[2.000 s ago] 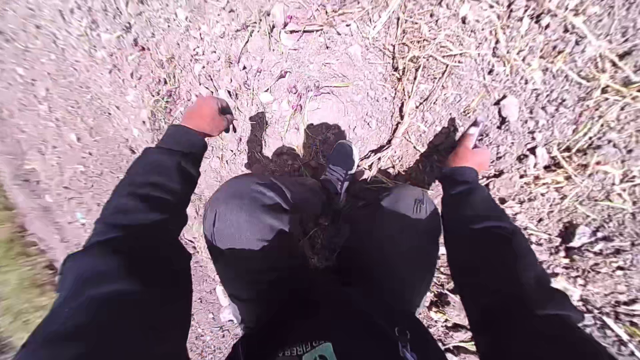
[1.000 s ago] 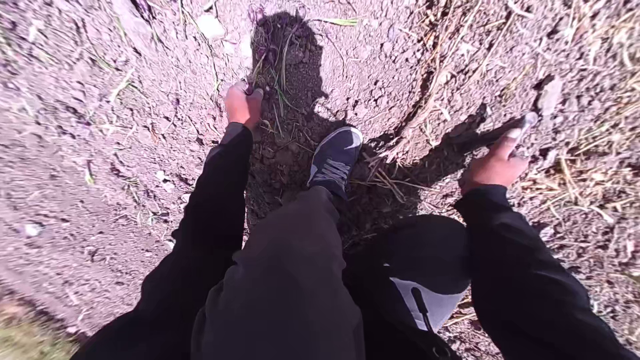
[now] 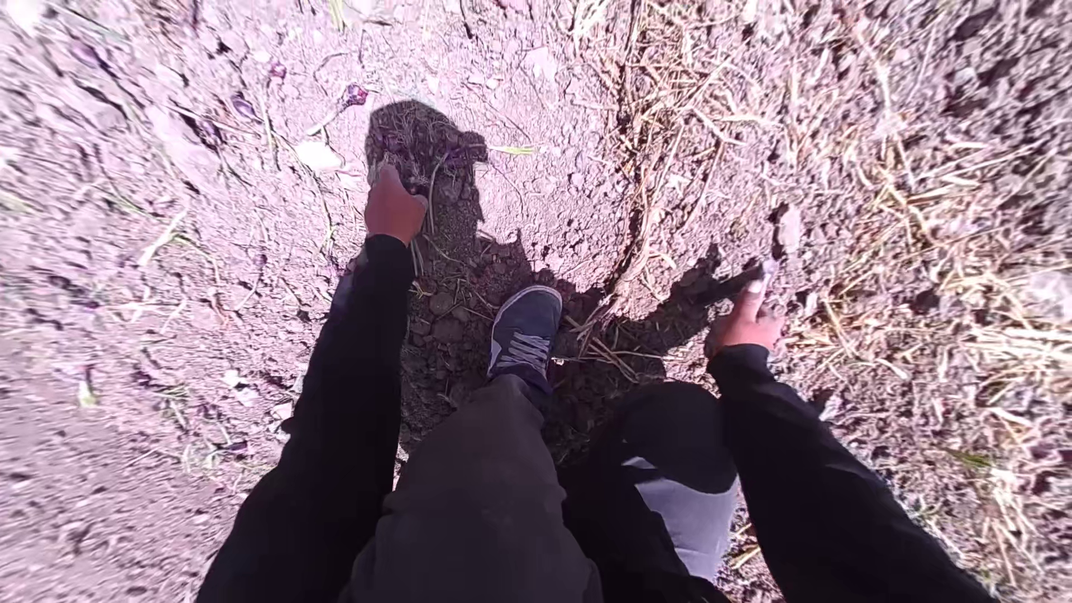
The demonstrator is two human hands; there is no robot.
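My left hand (image 3: pixel 394 205) reaches down to the soil at the lower left edge of my head's shadow, beside dark purple plant bits and thin stalks (image 3: pixel 432 188). Its fingertips are hard to make out, so I cannot tell if they grip anything. Over on the right, my right hand (image 3: pixel 748 322) points forward with one finger or thumb extended near a pale, blurred tip (image 3: pixel 768 268); whether that belongs to something held is unclear. Between the hands, my dark sneaker (image 3: pixel 526 331) with grey laces stands on the dirt.
Cloddy soil (image 3: pixel 553 201) surrounds me. Dry straw and stalks (image 3: pixel 670 109) run from the top centre, with more straw (image 3: pixel 946 327) at the right. A purple bulb or flower head (image 3: pixel 355 95) on a stalk lies at the upper left, with a pale stone (image 3: pixel 318 156) below it.
Two seconds ago both knees were side by side; one leg now stretches forward with its sneaker planted. My left hand has come in to the plant bits in the shadow. The view has shifted.
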